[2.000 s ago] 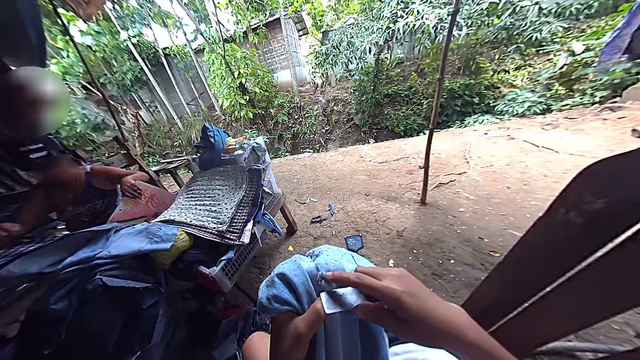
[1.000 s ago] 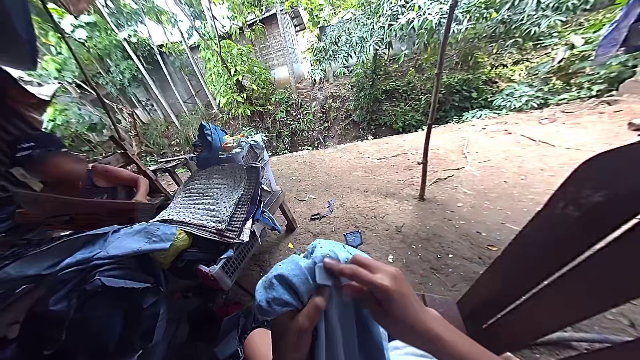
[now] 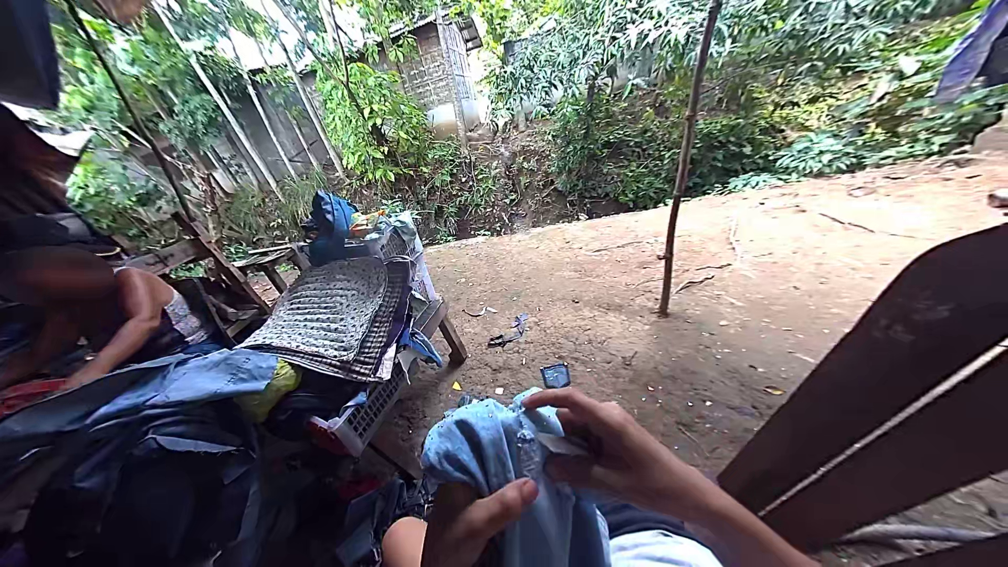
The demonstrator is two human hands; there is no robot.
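Observation:
Light-blue denim cloth (image 3: 480,441) is bunched up in front of me at the lower middle. My left hand (image 3: 480,524) grips it from below and left, thumb on top; its other fingers are hidden by the cloth. On the right, my right hand (image 3: 614,449) pinches a small flat pale piece (image 3: 561,445), its material unclear, against the cloth beside a frayed seam. The forefinger of that hand rests on the top of the denim.
Fabric mats (image 3: 323,315) lie on a wooden bench with a plastic crate (image 3: 370,417). Dark and blue denim (image 3: 189,378) is piled at left, near another person. A thin pole (image 3: 683,157) stands ahead; dark wooden slats (image 3: 882,378) are at right. A denim scrap (image 3: 555,376) lies on the ground.
My right hand has shifted slightly right from the middle of the cloth, and the flat piece now stands tilted at its fingers. The person at left has bent lower and forward.

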